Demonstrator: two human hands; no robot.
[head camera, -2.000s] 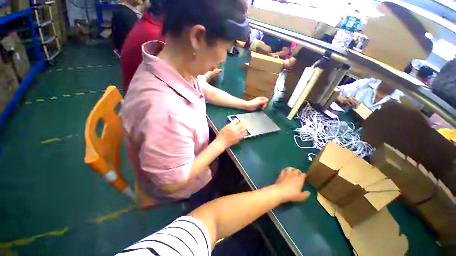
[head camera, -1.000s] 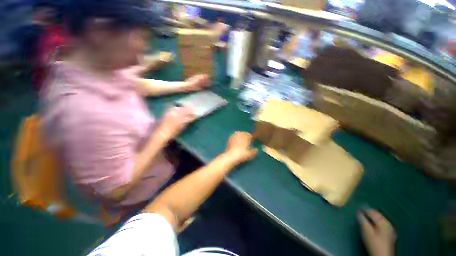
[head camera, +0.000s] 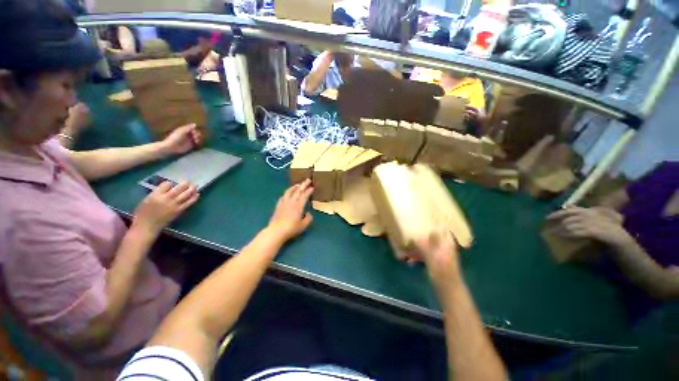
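My right hand grips the near end of an open brown mailer box, which is slightly blurred and tilted over the table. My left hand rests at the left end of a short row of nested open boxes, fingertips at its side; whether it presses on them I cannot tell. The right part of that row is hidden behind the box in my right hand.
A longer row of nested boxes stands behind. White cables lie at the table's middle. A neighbour in pink touches a scale at left, beside stacked boxes. A neighbour in purple holds a box at right. A metal shelf spans above.
The view has swung right. My right hand has come in from the lower right and now holds an open box. My left hand is still beside the short row.
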